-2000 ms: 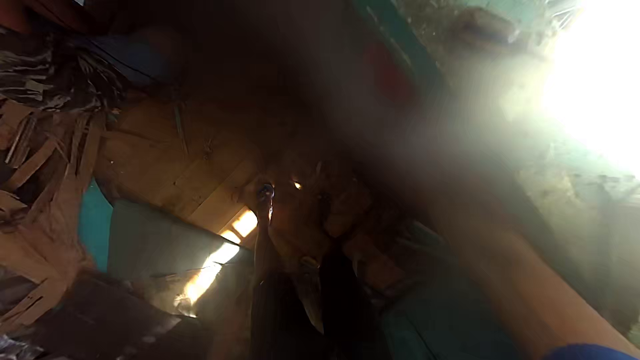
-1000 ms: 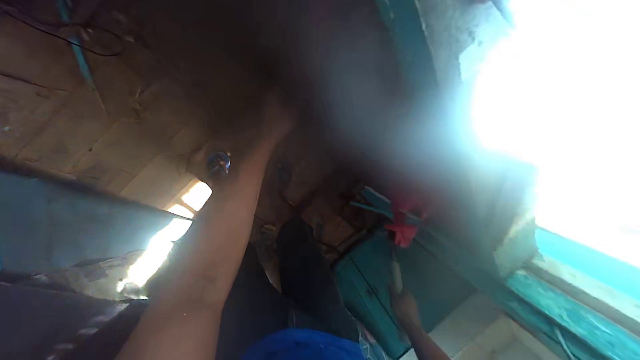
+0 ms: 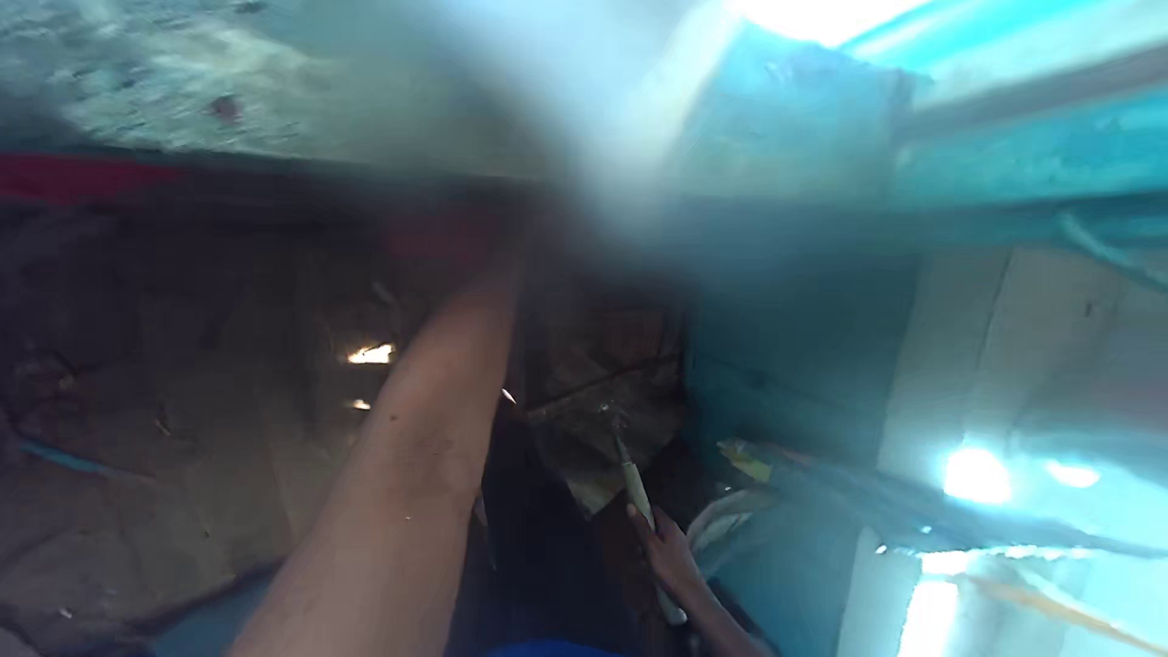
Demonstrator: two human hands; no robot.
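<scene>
My left forearm [image 3: 411, 456] reaches up from the bottom edge toward the middle of the view. Its far end fades into shadow and blur, so my left hand and anything in it cannot be made out. Right of centre, low down, my right hand [image 3: 671, 552] is closed around a slim tool with a long pale handle [image 3: 637, 488]. The tool's narrow dark end points up and away, over a dim brownish sheet or board [image 3: 607, 456]; its exact kind is unclear.
A teal-painted panel [image 3: 785, 383] stands right of my right hand, with a ragged dark strip [image 3: 876, 497] across it. Wooden boards [image 3: 228, 456] lie at left, with a thin blue strip [image 3: 73, 459]. A pale, weathered beam [image 3: 274, 100] crosses the top, partly blurred.
The view has swung strongly to the right since a second ago. The pale-handled tool was in my right hand then too, near a red object. My left arm is still stretched forward.
</scene>
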